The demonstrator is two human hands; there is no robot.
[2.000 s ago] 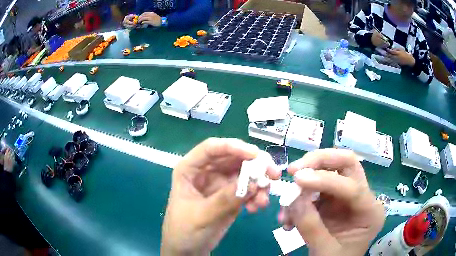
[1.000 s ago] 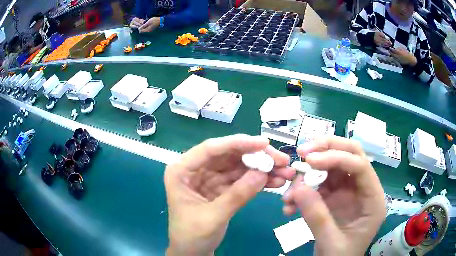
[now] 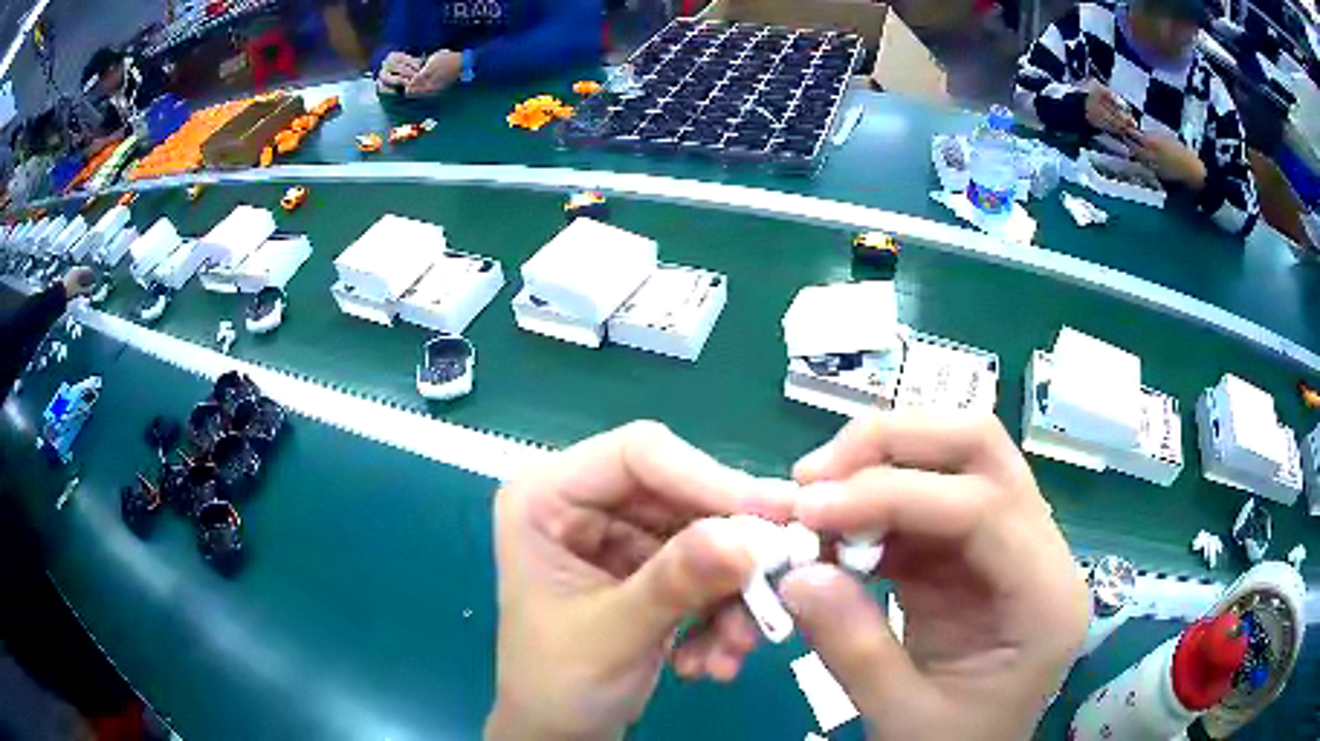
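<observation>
My left hand (image 3: 615,579) holds a white earbud (image 3: 769,601) between thumb and fingers, its stem pointing down. My right hand (image 3: 941,565) touches it from the right and grips another small white earbud (image 3: 860,552), mostly hidden by the fingers. The fingertips of both hands meet above the green worktop. A white wipe (image 3: 825,689) lies on the worktop below, partly covered by my right hand.
White gift boxes (image 3: 586,271) and charging cases (image 3: 445,368) stand along the green belt. Black cases (image 3: 217,449) are heaped at left. A red-capped bottle (image 3: 1209,659) stands at lower right. A black tray (image 3: 731,87) and two people are across the belt.
The belt items have shifted right. My hands have come together, the left earbud has turned stem-down, and the right one is now more hidden. An arm has appeared at far left.
</observation>
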